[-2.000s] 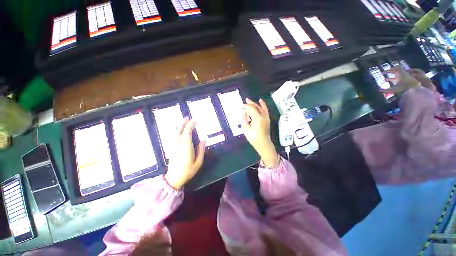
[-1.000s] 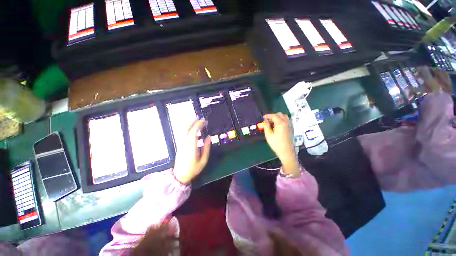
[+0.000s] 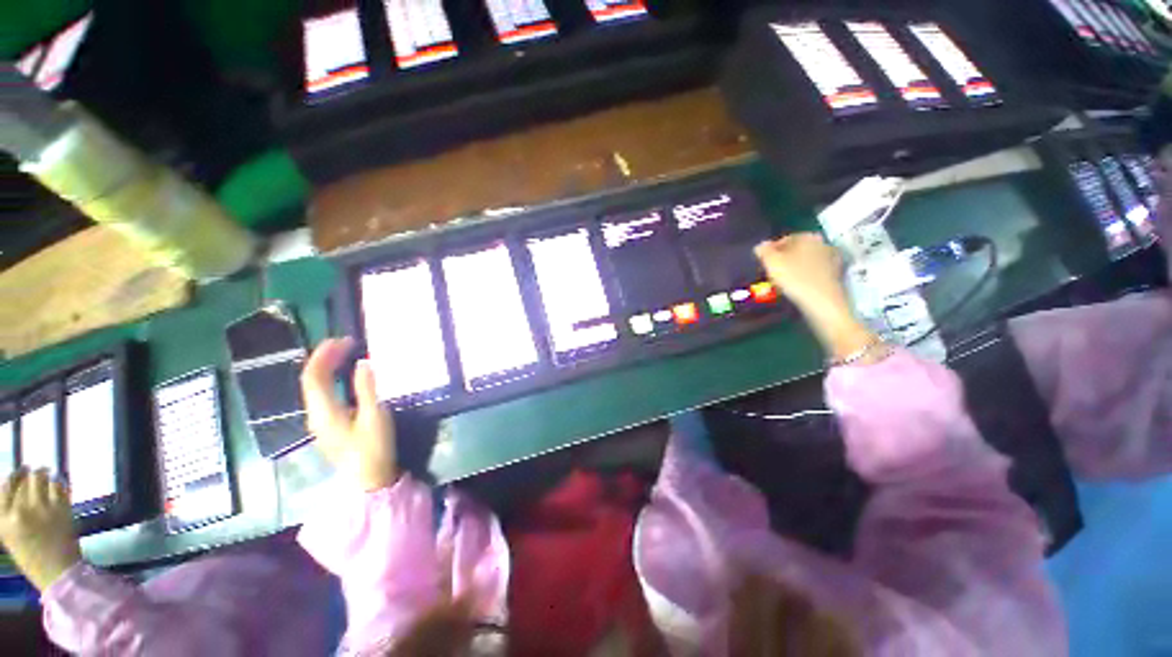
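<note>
A long black phone tray [image 3: 491,390] lies on the green bench with several phones side by side. The three left phones, one of them here [image 3: 490,313], show white screens. The two right phones, one of them here [image 3: 722,257], are black with green and orange-red squares near the bottom. My left hand [image 3: 350,417] is at the tray's lower left corner, finger and thumb apart; whether it grips the tray is unclear. My right hand [image 3: 810,280] is at the tray's right end with fingers curled; its fingertips and any grip are unclear.
A brown wooden board [image 3: 514,171] and stacked phone trays [image 3: 514,80] stand behind. A white power strip [image 3: 880,276] with a blue-ended plug is right. A loose dark phone [image 3: 270,383] and a lit phone [image 3: 193,449] lie left. Another person's hand [image 3: 36,520] is far left.
The view has turned left. My left hand has gone from the middle phones to the tray's left end. My right hand has moved off the last phone's lower edge. Two screens changed from white to black.
</note>
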